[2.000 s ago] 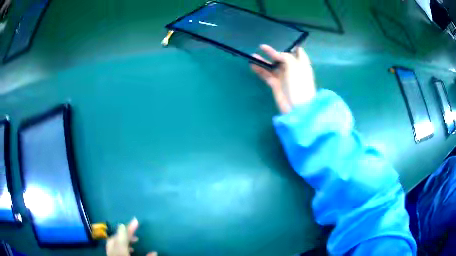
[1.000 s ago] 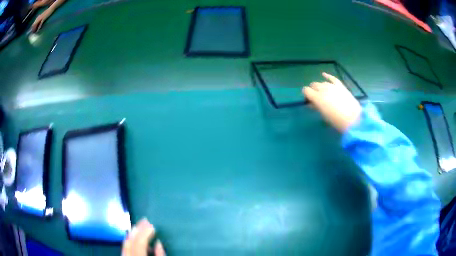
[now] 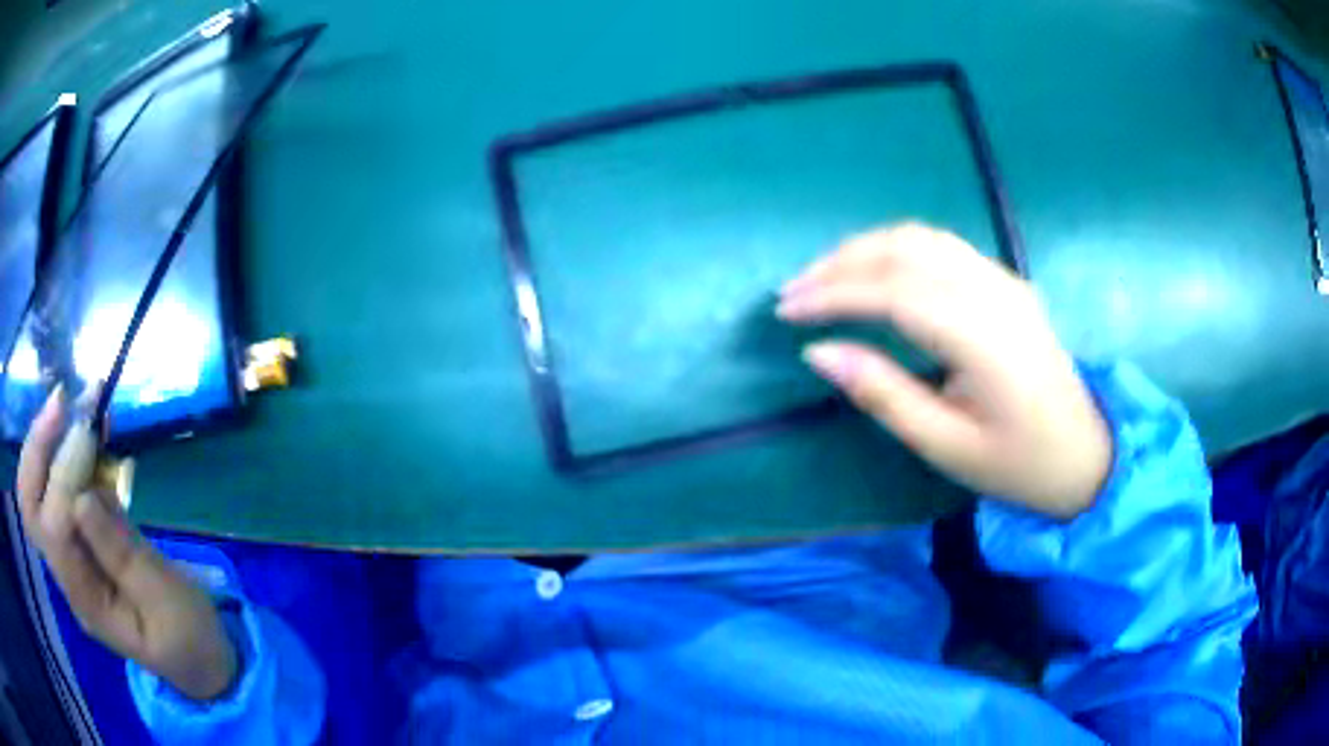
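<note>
A thin black frame (image 3: pixel 729 99) lies on the green surface in front of me, empty inside. My right hand (image 3: pixel 955 372) is over its lower right part, thumb and fingers apart and holding nothing; it hides that corner. My left hand (image 3: pixel 110 561), at the far left, grips the lower end of a raised, steeply tilted touch panel (image 3: pixel 187 219). A pale flex tail shows by its fingers. Behind the raised panel, another touch panel (image 3: pixel 212 328) lies flat, with a gold flex tail (image 3: pixel 270 364) at its lower right.
Another dark-edged panel (image 3: pixel 26 197) lies at the left rim, partly cut off. One more panel (image 3: pixel 1302 153) lies at the far right. The green surface's near edge (image 3: pixel 583 552) runs in front of my blue smock (image 3: pixel 700 641).
The black frame is nearer and further left in view, flat in front of me. My left hand has moved left and now holds a raised panel. My right hand is lower in view.
</note>
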